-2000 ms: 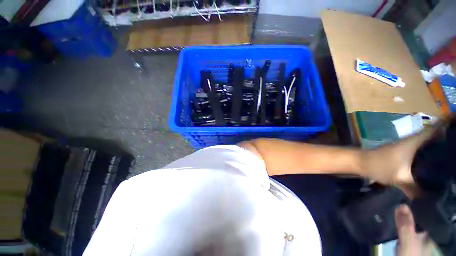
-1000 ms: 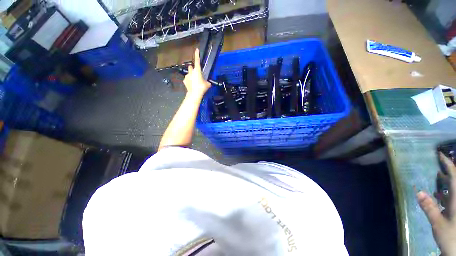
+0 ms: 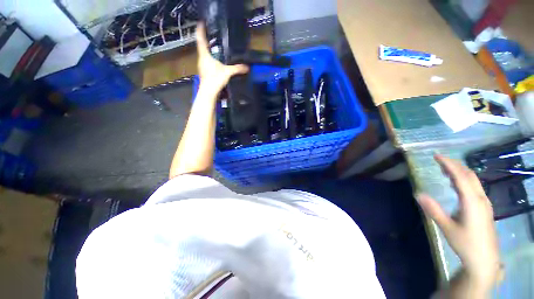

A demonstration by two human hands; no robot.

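Observation:
My left hand [image 3: 215, 69] is shut on a long black lock panel [image 3: 234, 35] and holds it upright over the left side of the blue crate [image 3: 281, 149]. A short black bar sticks out sideways from the panel. Several black panels [image 3: 275, 108] with white wires stand in the crate. My right hand [image 3: 468, 213] is over the worktable with its fingers apart and nothing in it. More black panels [image 3: 502, 184] lie on the mat just beyond it, partly cut off by the right edge.
On the worktable are a brown cardboard sheet [image 3: 404, 82], a blue and white tube [image 3: 410, 56] and a small white box [image 3: 490, 108] with black and tan pieces. A rack of black parts [image 3: 152, 29] stands behind the crate. Blue crates [image 3: 93, 82] are at the far left.
The left hand went from the table to the crate and now holds a panel higher above it. The right hand has opened and come away from the panels on the table. The view has shifted.

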